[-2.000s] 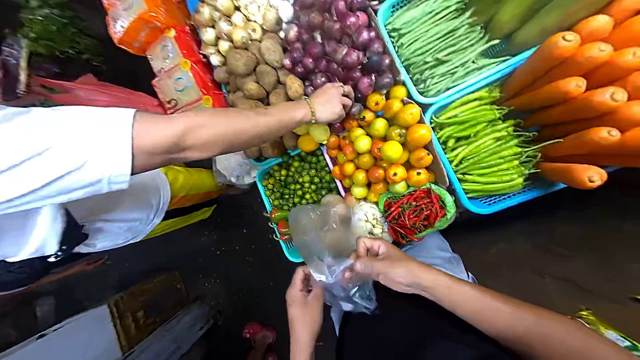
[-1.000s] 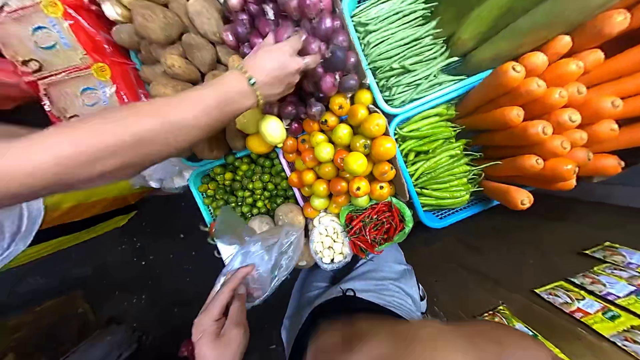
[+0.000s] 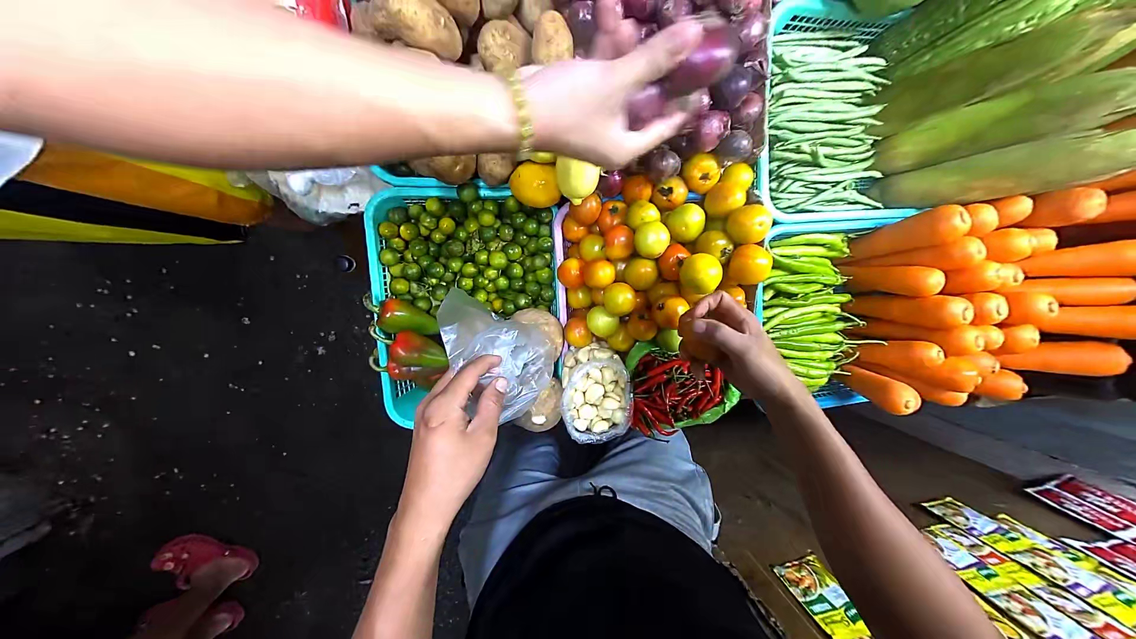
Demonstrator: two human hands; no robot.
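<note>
My left hand holds a clear plastic bag over the near edge of the basket of small green citrus fruits. Between the fingers of my right hand is a round brownish-orange item, probably a tomato, above the red chillies. Behind that hand lie yellow and orange tomatoes. A bag of peeled garlic sits between my hands. Another person's hand, wearing a bracelet, reaches in from the left over the red onions, blurred, with onions at its fingers.
Potatoes lie at the back left. Red and green peppers sit in the near left basket corner. Green beans, long green chillies and carrots fill the right. Seasoning packets lie low right; a person's foot shows low left.
My right hand, low and blurred a second ago, is now at the tomatoes with an item in its fingers. The other person's hand remains over the onions. The view has shifted.
</note>
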